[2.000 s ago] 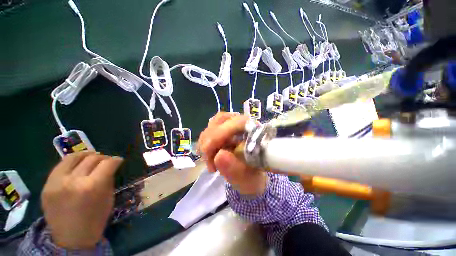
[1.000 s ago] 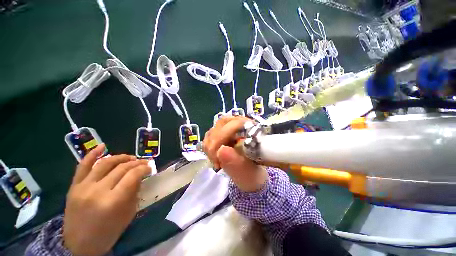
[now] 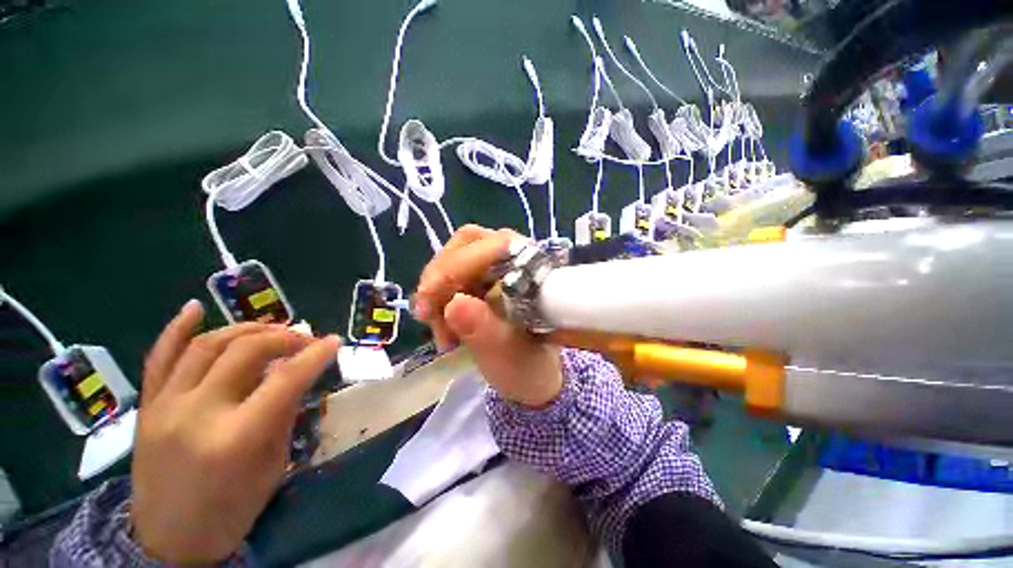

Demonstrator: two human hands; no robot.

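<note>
My right hand (image 3: 483,316) grips the nozzle end of the large white glue dispensing gun (image 3: 711,288), beside the silver nozzle clamp (image 3: 527,286). The nozzle tip, just left of my fingers, points at the open adapter housing (image 3: 374,314) with a dark board and yellow block inside. A white tab (image 3: 365,363) lies at its near edge. My left hand (image 3: 222,427) is below another open housing (image 3: 250,295), fingers apart, with a small white piece partly visible at the fingertips; whether they hold it is unclear.
A third open housing (image 3: 87,388) lies at the left. Bundled white cords (image 3: 256,171) and a row of adapters run along the green belt (image 3: 111,166). White paper (image 3: 444,442) lies below the metal rail (image 3: 383,413). Black hoses with blue fittings (image 3: 826,150) are at upper right.
The adapters and cords have shifted right in view. The nozzle end and my right hand have moved left relative to the row, from the adapter farther right to this housing.
</note>
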